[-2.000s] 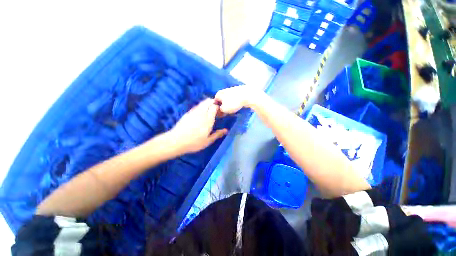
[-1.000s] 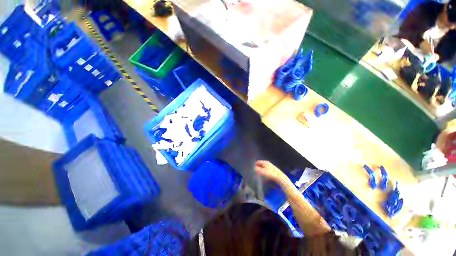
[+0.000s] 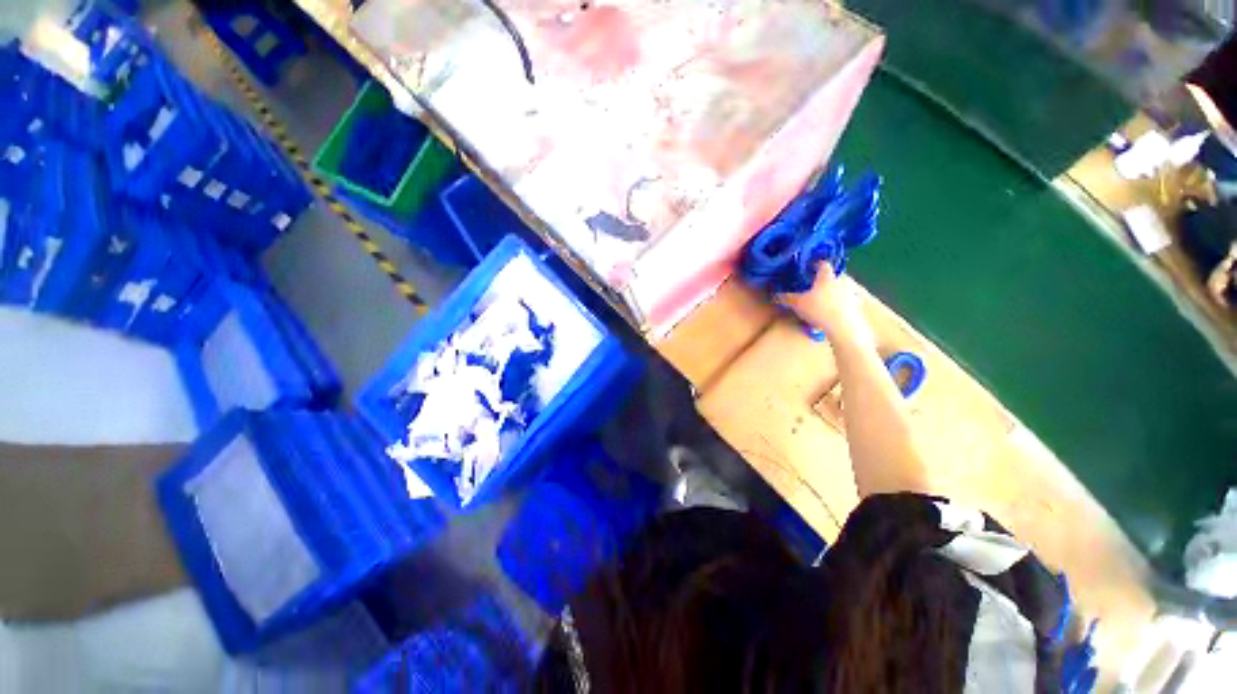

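Note:
A nested stack of blue ring-and-tail pieces (image 3: 800,244) lies on the bench against the grey metal box. My right hand (image 3: 823,304) reaches to the front of this stack and touches it. Its fingertips are partly lost among the blue pieces, so I cannot tell if they grip one. A single blue ring (image 3: 905,373) lies on the bench, right of my forearm. A small brown pad (image 3: 829,400) is partly behind my forearm. My left hand is not in view.
The stained metal box (image 3: 651,109) stands at the bench's back left. The green conveyor belt (image 3: 1004,271) runs beyond the bench. A blue scrap crate (image 3: 583,346) with white sheets, a green crate (image 3: 441,170) and stacked blue crates (image 3: 258,529) are at left. More blue pieces (image 3: 1077,651) lie lower right.
The view has turned from the large crate of blue pieces to the bench. My right hand has moved from over the floor to the blue stack. My left hand has left the picture.

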